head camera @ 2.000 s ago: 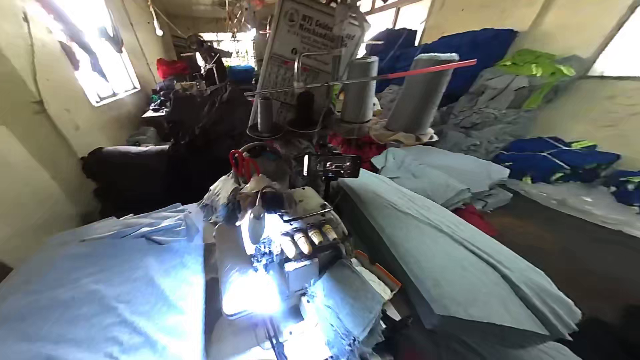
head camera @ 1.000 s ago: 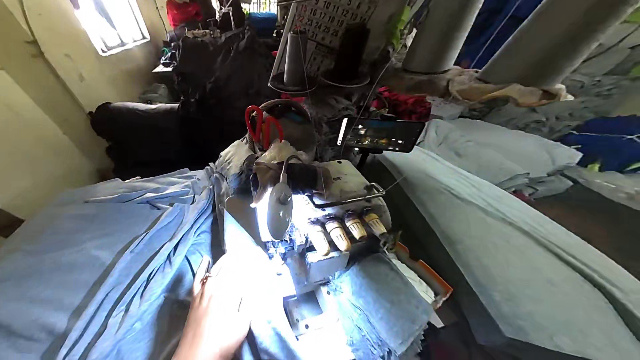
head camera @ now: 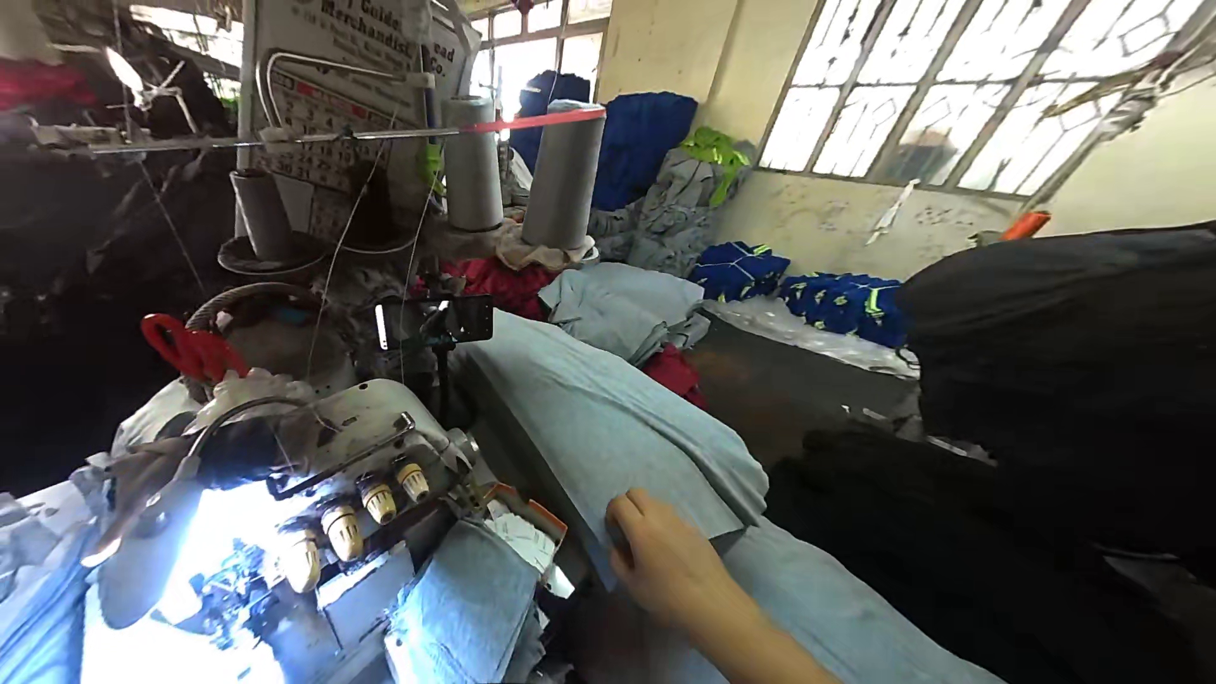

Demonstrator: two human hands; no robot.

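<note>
My right hand (head camera: 665,560) lies at the edge of a stack of light blue-grey fabric pieces (head camera: 589,418), its fingers curled on the cloth's edge. To its left stands an overlock sewing machine (head camera: 370,408) with several cream tension dials (head camera: 342,530) and a bright lamp glare over the needle area. Folded blue-grey cloth (head camera: 465,598) hangs at the machine's front, beside an orange-edged box (head camera: 527,522). More blue cloth (head camera: 43,608) lies at the lower left. My left hand is out of view.
Large grey thread cones (head camera: 562,176) stand behind the machine, near a phone on a holder (head camera: 437,321). Red-handled scissors (head camera: 190,350) rest at its left. Dark fabric (head camera: 1064,399) is heaped at the right; blue bundles (head camera: 841,306) lie by the wall.
The view has swung right. The hand seen on the cloth left of the machine one second ago is out of view, and my right hand has appeared at the fabric stack.
</note>
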